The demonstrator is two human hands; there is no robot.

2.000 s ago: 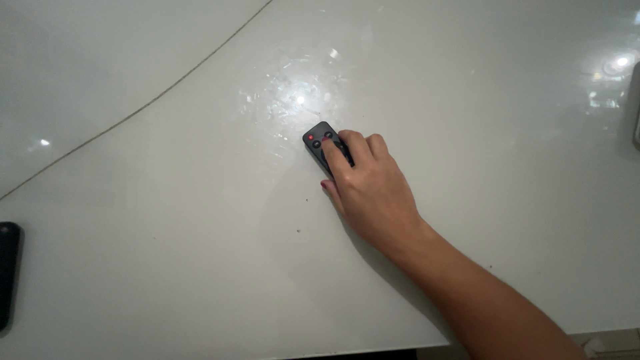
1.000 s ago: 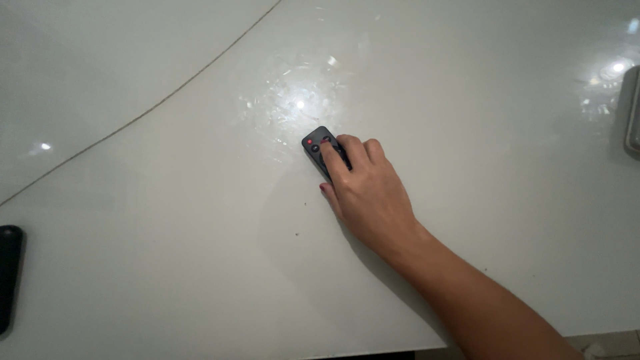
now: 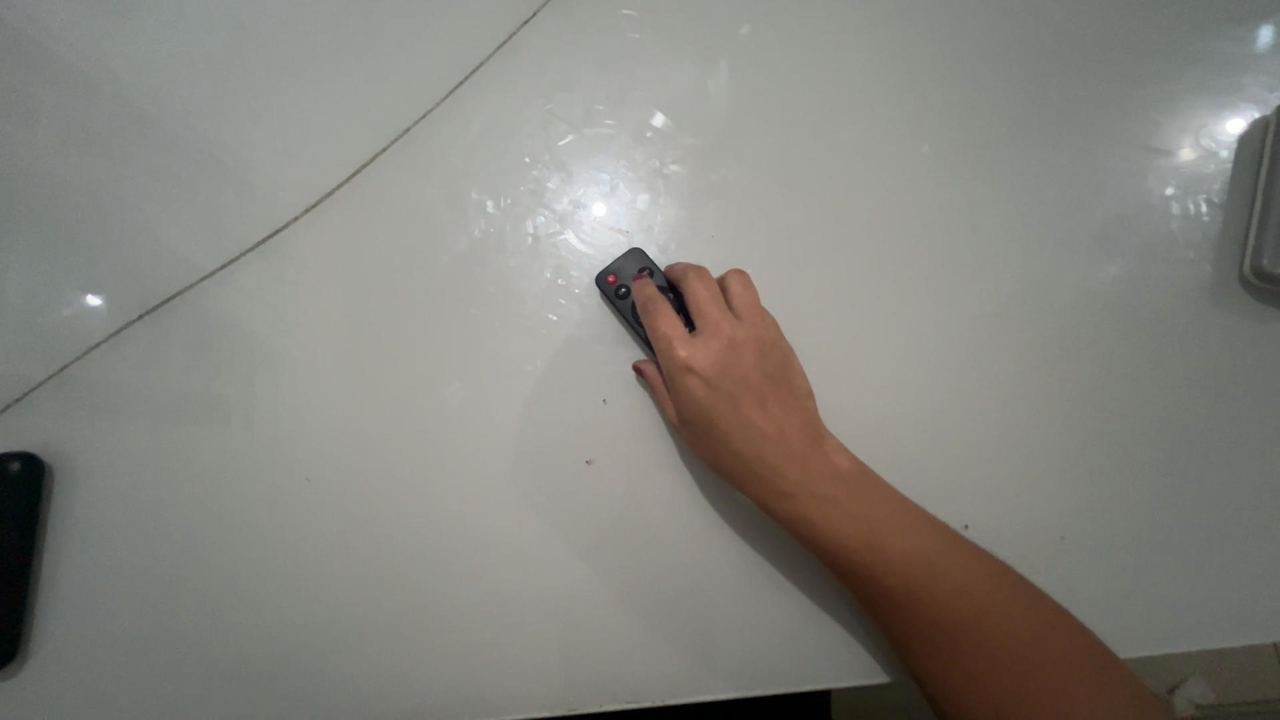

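A small dark grey remote control (image 3: 625, 275) with a red button and black buttons lies on the glossy white tabletop (image 3: 350, 500), tilted with its top end toward the upper left. My right hand (image 3: 730, 360) rests over its lower part, the fingers curled around it and the index fingertip on its face near the upper buttons. The thumb is beside the remote's left edge. The palm hides the lower end of the remote. My left hand is out of view.
A black object with rounded corners (image 3: 18, 560) is cut off by the left edge. At the right edge lies part of a grey, rounded case-like object (image 3: 1264, 215). A thin dark line crosses the white surface at the upper left. The table's near edge runs along the bottom.
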